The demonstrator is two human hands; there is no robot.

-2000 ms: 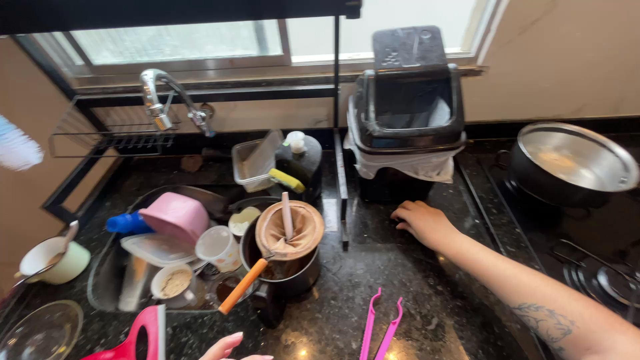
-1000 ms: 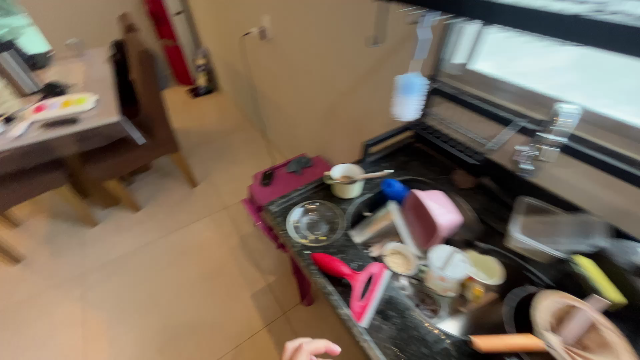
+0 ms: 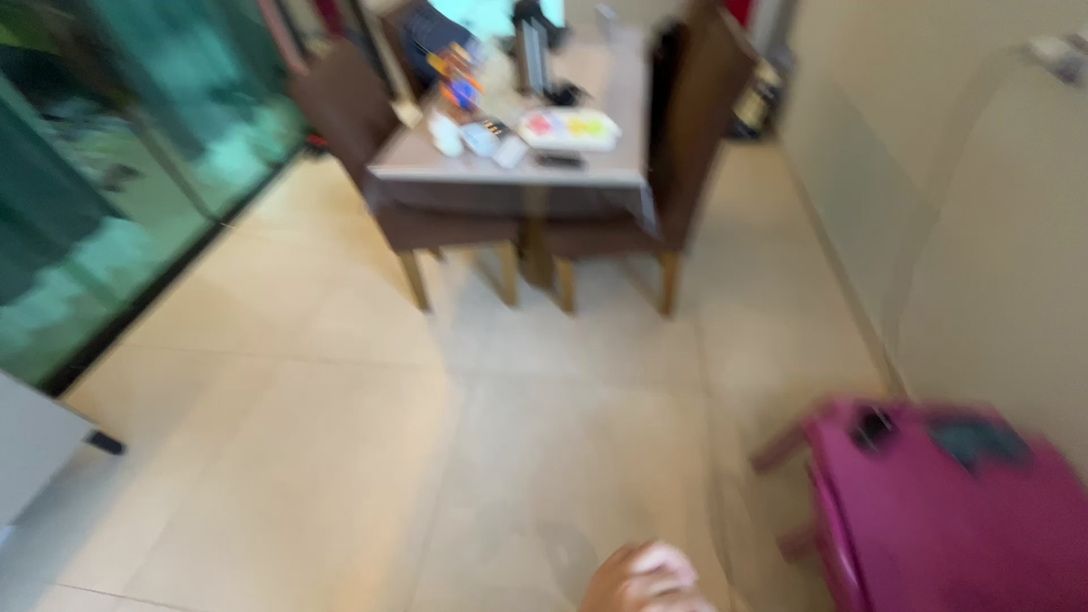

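Note:
One hand, which looks like my left hand, shows blurred at the bottom edge, right of centre, over the tiled floor. Its fingers look partly curled, and whether anything is in them cannot be made out. Nearest to it, on the right, stands a magenta table or stool with a small black item and a dark grey cloth-like item on top. My right hand is out of view.
Ahead, a dining table bears a white tray with coloured patches and other items. Brown chairs flank it. Glass with green curtains lines the left; a wall the right. A white cabinet corner juts in at left.
The view has swung far left, from the sink counter to the dining area. My right hand, on the counter two seconds ago, has left view.

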